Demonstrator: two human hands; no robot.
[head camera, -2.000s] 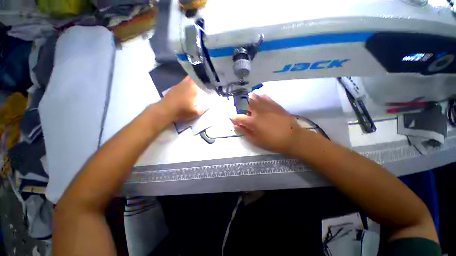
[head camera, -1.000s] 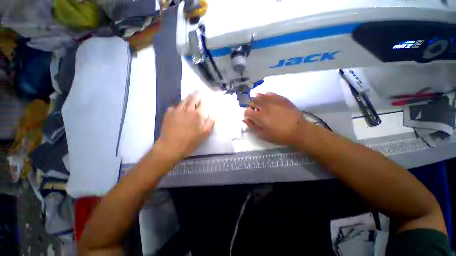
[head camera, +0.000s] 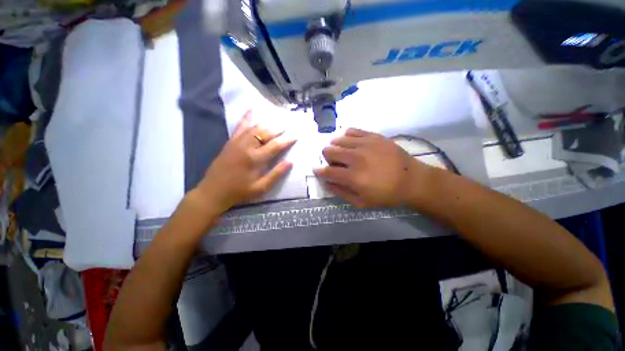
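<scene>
A pale cut panel (head camera: 299, 185) lies flat on the white machine bed below the presser foot (head camera: 325, 116). A dark grey strip of fabric (head camera: 199, 110) runs along its left side. My left hand (head camera: 250, 164) rests on the panel left of the needle, fingers spread, with a ring on one finger. My right hand (head camera: 366, 168) rests on the fabric just right of and below the presser foot, fingers bent and pressing down. Glare hides the fabric edges around the needle.
The sewing machine head (head camera: 425, 51) spans the top. Black snips (head camera: 504, 127), a red-handled tool (head camera: 565, 118) and a grey-and-white piece (head camera: 593, 151) lie at right. A large pale panel (head camera: 96, 137) lies at left, above a red basket (head camera: 103, 295). A ruler strip (head camera: 288, 217) follows the front edge.
The dark piece near my left hand has become a long strip lying at left. My left hand has opened out flat on the pale fabric. My right hand sits slightly lower relative to the presser foot.
</scene>
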